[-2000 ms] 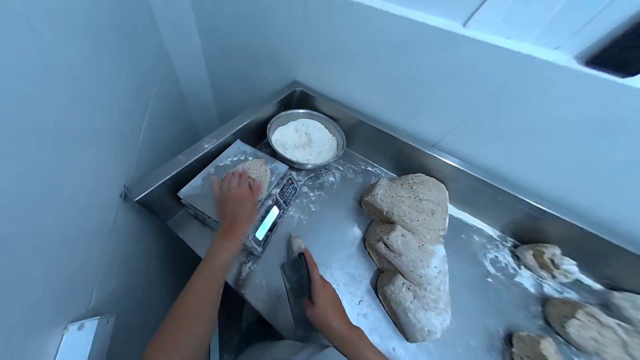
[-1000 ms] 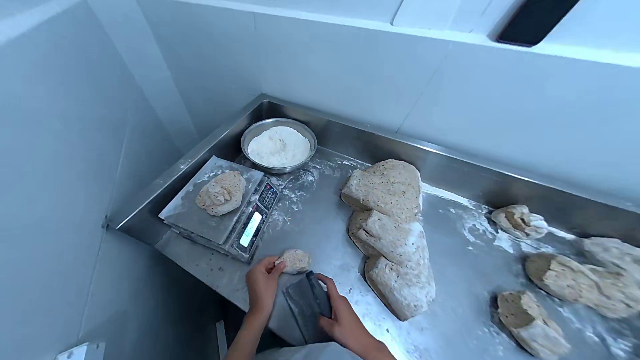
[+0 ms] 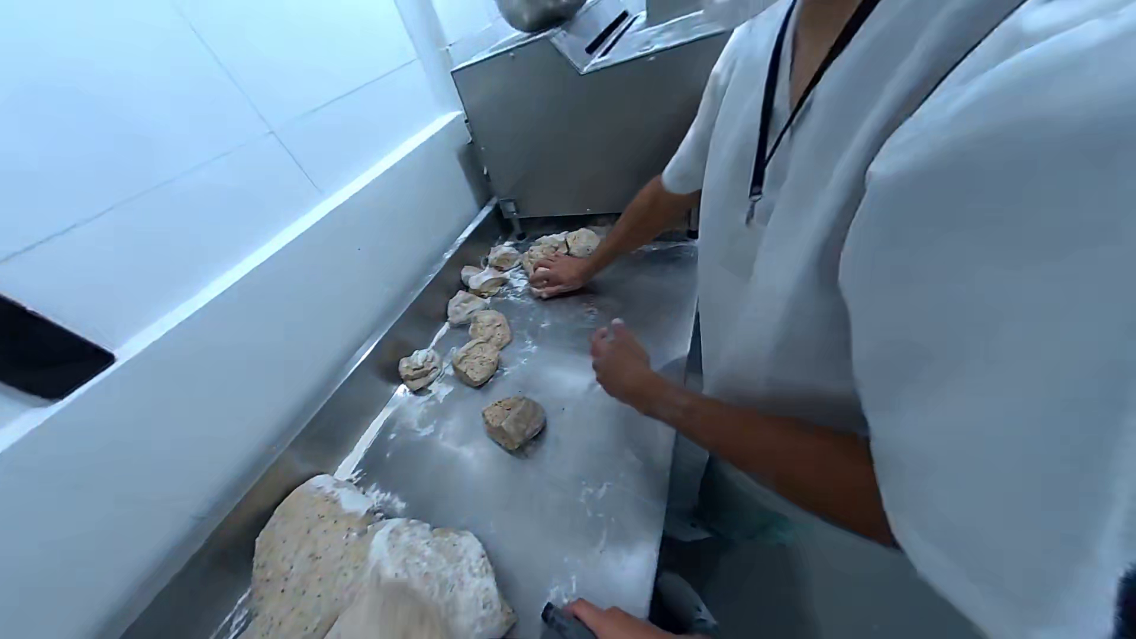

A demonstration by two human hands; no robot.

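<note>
At the bottom edge of the head view, only a few fingers of my right hand (image 3: 612, 621) show, closed around the dark handle of a dough scraper (image 3: 564, 619). To their left lies a large seeded dough mass (image 3: 311, 550), dusted with flour, with a blurred pale lump at its lower front. My left hand is out of view. Farther up the steel table (image 3: 568, 497), a single dough piece (image 3: 514, 422) sits apart from several smaller pieces, among them one dough piece (image 3: 476, 362) near the wall side. The scraper's blade is hidden below the frame.
A co-worker in a white top (image 3: 781, 266) stands at the table's right side. One hand (image 3: 559, 273) presses on dough at the far end; the other (image 3: 621, 359) hovers over the table. A steel cabinet (image 3: 586, 124) closes the far end; a raised rim runs along the left wall.
The view has swung far to the right, bringing the co-worker into sight. The scale, the flour bowl and my left hand have left the view. My right hand still holds the scraper.
</note>
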